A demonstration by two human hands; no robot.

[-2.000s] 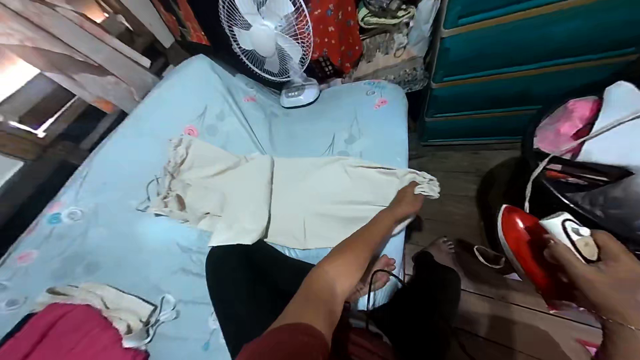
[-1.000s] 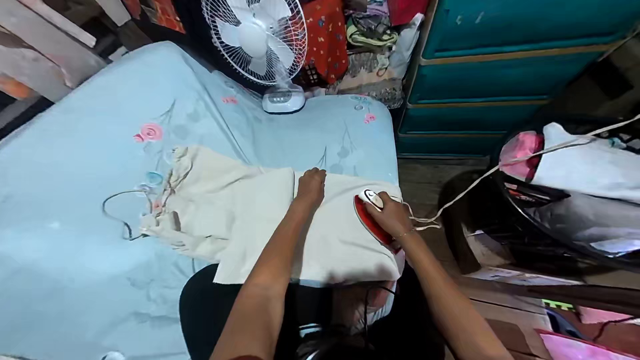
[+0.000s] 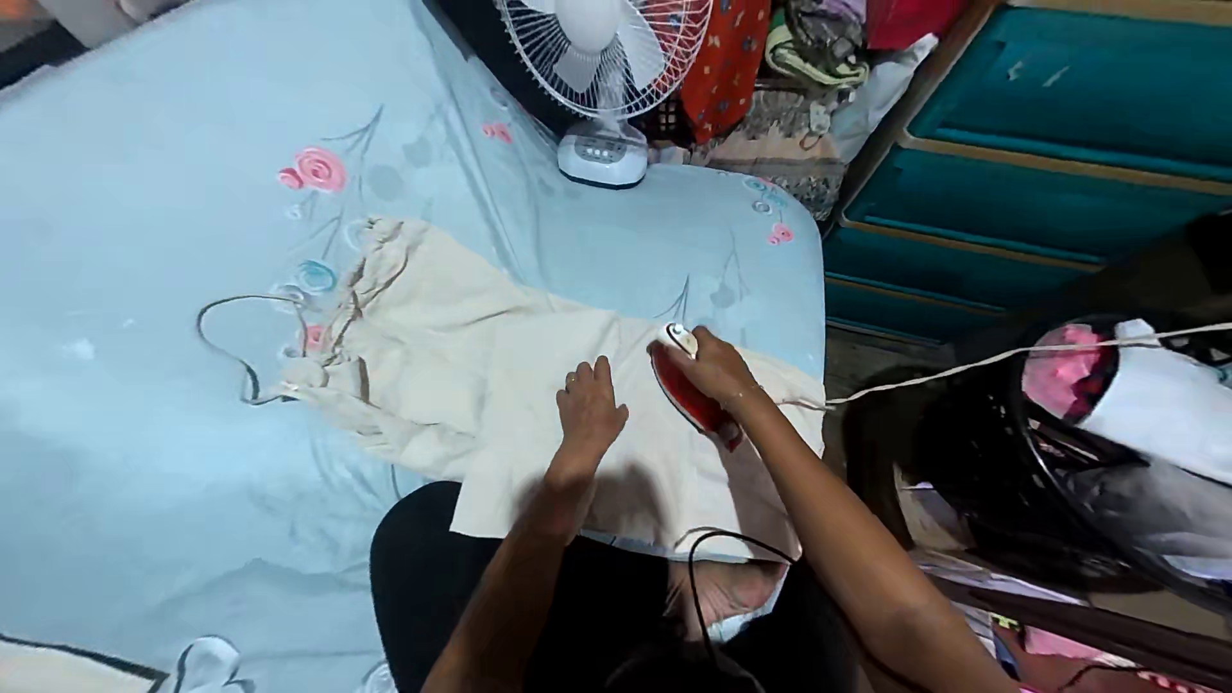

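Observation:
A cream cloth garment lies spread over the edge of a mattress covered with a light blue floral sheet. Its gathered end with a dark strap points left. My right hand grips the handle of a red and white clothes iron, which is over the garment's right part; whether its plate touches the cloth is unclear. Just left of the iron, my left hand is over the garment with its fingers apart, holding nothing. A pale cord runs from near my right wrist to the right.
A white electric fan stands at the mattress's far edge, beside piled clothes. Teal drawers are at the upper right. A black basket holding cloth stands right of the mattress. My bent legs are at the near edge.
Two seconds ago my right hand held the iron off to the right, away from the garment; now it is over it. My left hand has left the garment's right end, and its fingers have spread.

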